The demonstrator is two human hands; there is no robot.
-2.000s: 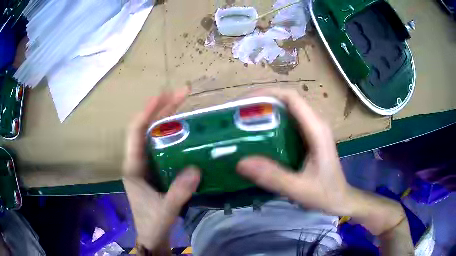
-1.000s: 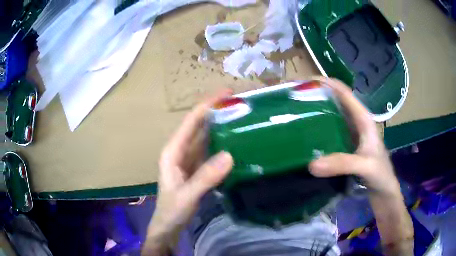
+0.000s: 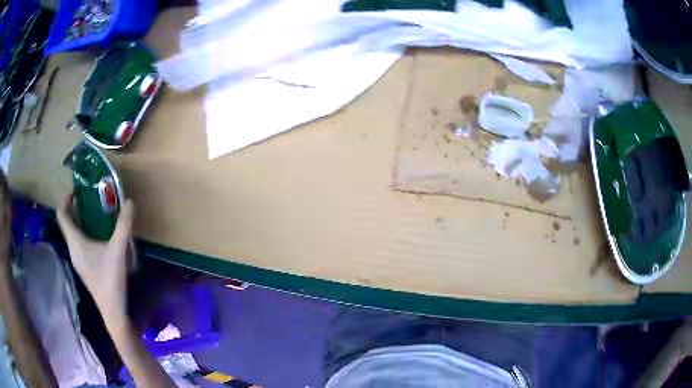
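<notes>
My left hand (image 3: 99,250) reaches to the left end of the bench. Its thumb and fingers grip the near end of a glossy green car body (image 3: 88,182). One red tail light in a silver housing shows on it; my hand covers the rest of that end. The body lies at the bench edge. My right arm shows only as a blurred bit of skin at the lower right edge; whether the hand itself shows cannot be told. Another green car body (image 3: 117,95) with two red tail lights lies just beyond the held one.
A green body with dark interior (image 3: 645,189) lies at right, near a small dish (image 3: 506,115) and crumpled tissue (image 3: 523,158). White sheets (image 3: 296,83) bear dark green pieces at the back. A blue bin (image 3: 102,23) stands back left. Another person's arm (image 3: 23,333) is at far left.
The view has swung left. The car body held in both hands before me is gone from there. My hands have parted; the left now grips a body at the bench's left end.
</notes>
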